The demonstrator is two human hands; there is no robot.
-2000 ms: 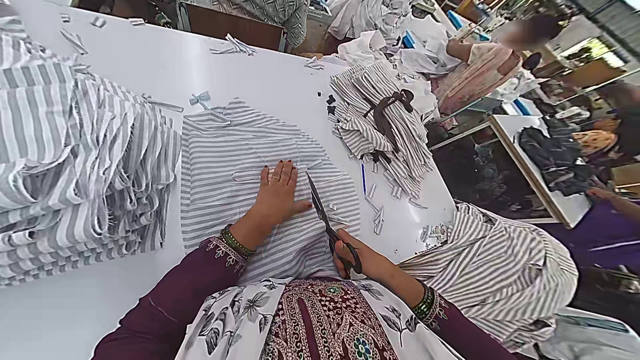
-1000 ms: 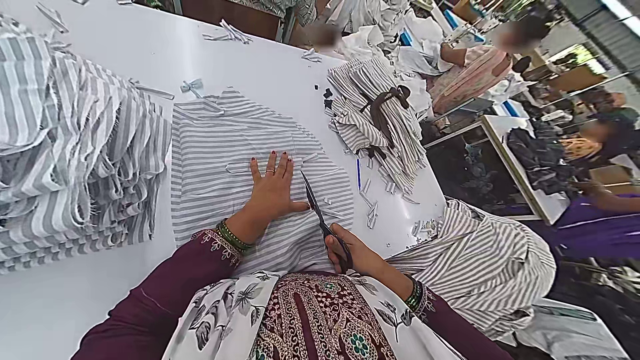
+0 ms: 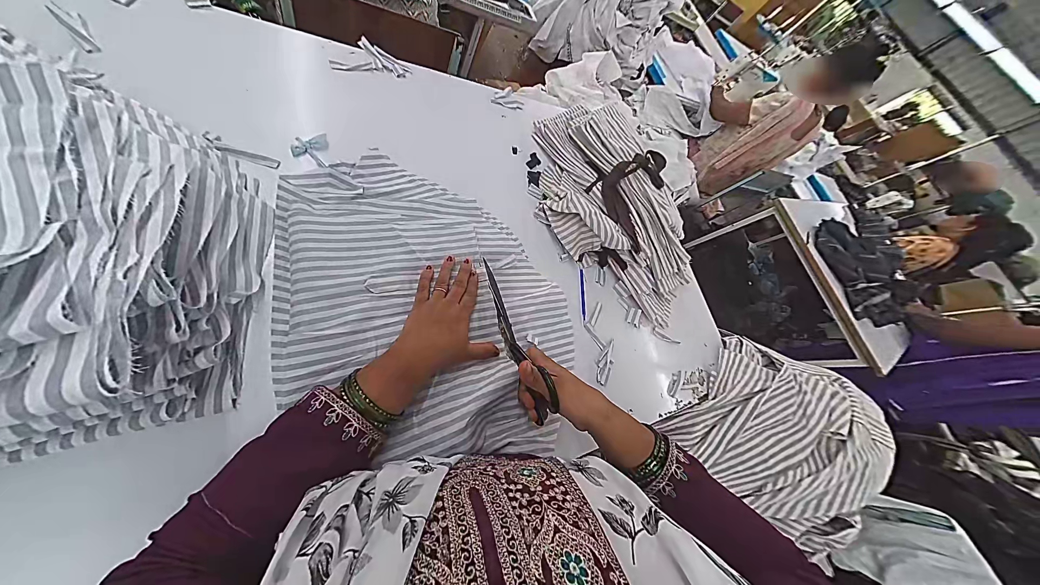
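Observation:
A grey-and-white striped fabric piece lies spread on the white table. My left hand presses flat on it with its fingers spread, holding nothing. My right hand grips the handles of dark metal scissors. Their narrow blades point away from me, with the tips at the striped fabric just right of my left fingertips. Whether the blades are apart is hard to tell. A pale blue bow-like scrap rests at the far left edge of the piece.
A tall stack of striped fabric stands at left. A bundle of striped pieces tied with dark cloth lies at right, near a blue pen and fabric scraps. More striped cloth hangs over the right edge. Co-workers sit beyond.
Both hands remain in much the same place on the striped fabric, with the scissors still in my right hand. Nothing has plainly been taken hold of or let go.

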